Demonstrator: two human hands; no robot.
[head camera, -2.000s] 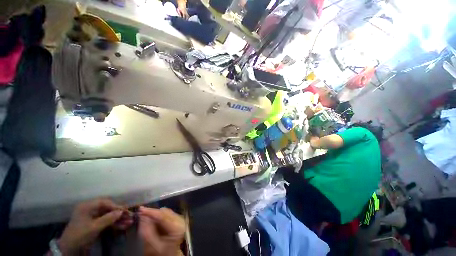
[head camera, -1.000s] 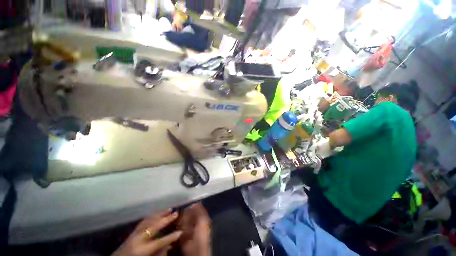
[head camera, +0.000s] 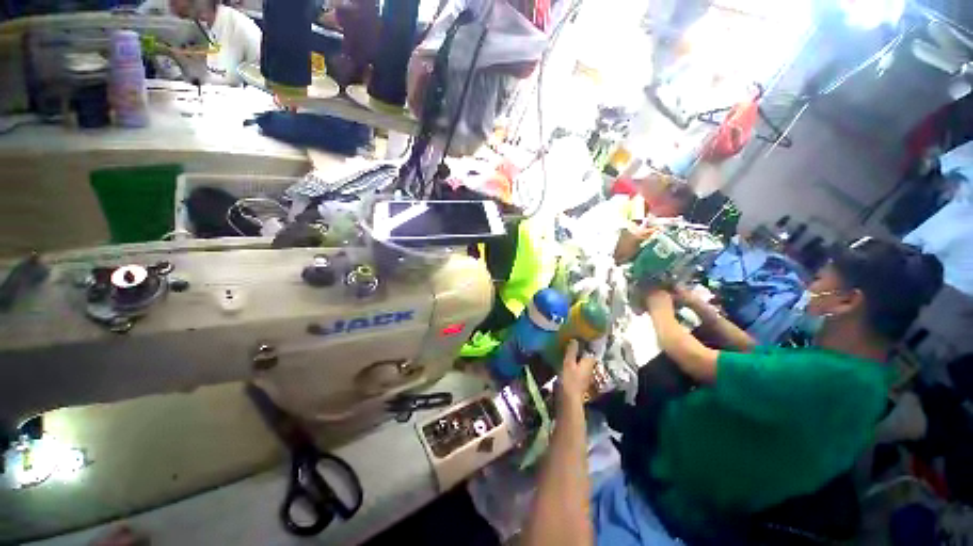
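Note:
An amber jar with a green lid (head camera: 587, 319) stands beside a blue drink bottle (head camera: 539, 322) past the machine's end. My right hand (head camera: 577, 373) reaches up from the bottom, its fingers closed around the jar's lower part. Only a small, blurred bit of my left hand (head camera: 123, 536) shows at the bottom left edge, so its fingers and anything in it are hidden. The cream sewing machine (head camera: 235, 341) with JACK lettering spans the left side, its needle light on. Black shears (head camera: 309, 469) lie on the machine bed and table edge.
A parts box (head camera: 464, 432) and small dark snips (head camera: 419, 403) lie near the machine's end. A phone or tablet (head camera: 439, 220) lies above the machine. A coworker in a green top (head camera: 768, 437) sits at the right. Hi-vis fabric (head camera: 525, 267) is behind the bottle.
My hands were together at the front edge and are now apart. My right hand has reached out to the jar; my left is mostly out of view. The camera view has shifted.

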